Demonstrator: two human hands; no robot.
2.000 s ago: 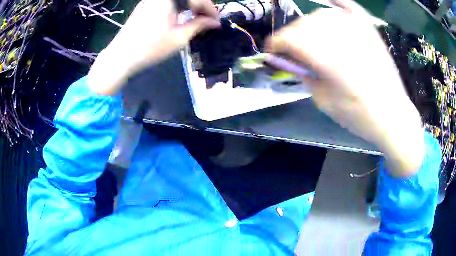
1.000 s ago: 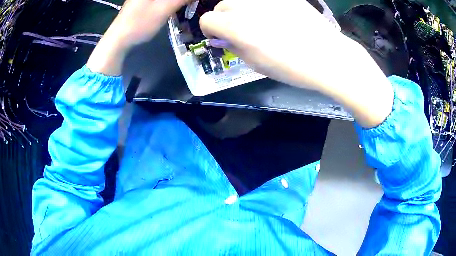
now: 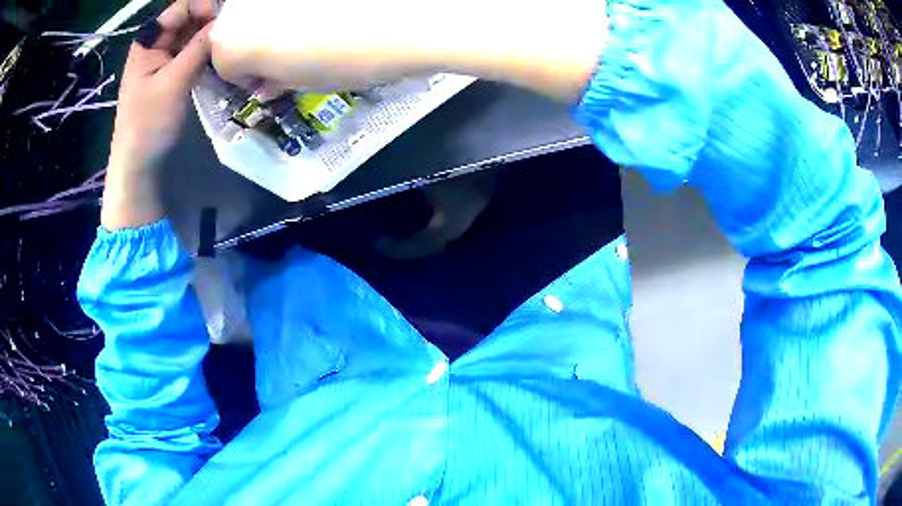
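The white housing lies on the bench mat at the upper left, its near corner towards me, its far part hidden by my right hand and forearm. The power supply board, with its yellow transformer and dark capacitors, lies inside the near corner. My left hand is at the housing's left side, fingers bent, with a dark band on a finger. My right hand is over the housing, overexposed, its fingers close to my left fingers. What either hand holds is hidden.
Board racks with pale lead wires stand at the left. Another rack of yellow-dotted boards stands at the upper right. The bench's metal front edge runs between the housing and my lap.
The view has turned, so the housing shows further left. My right hand has moved from above the board to beside my left hand. The board now lies in the housing's near corner.
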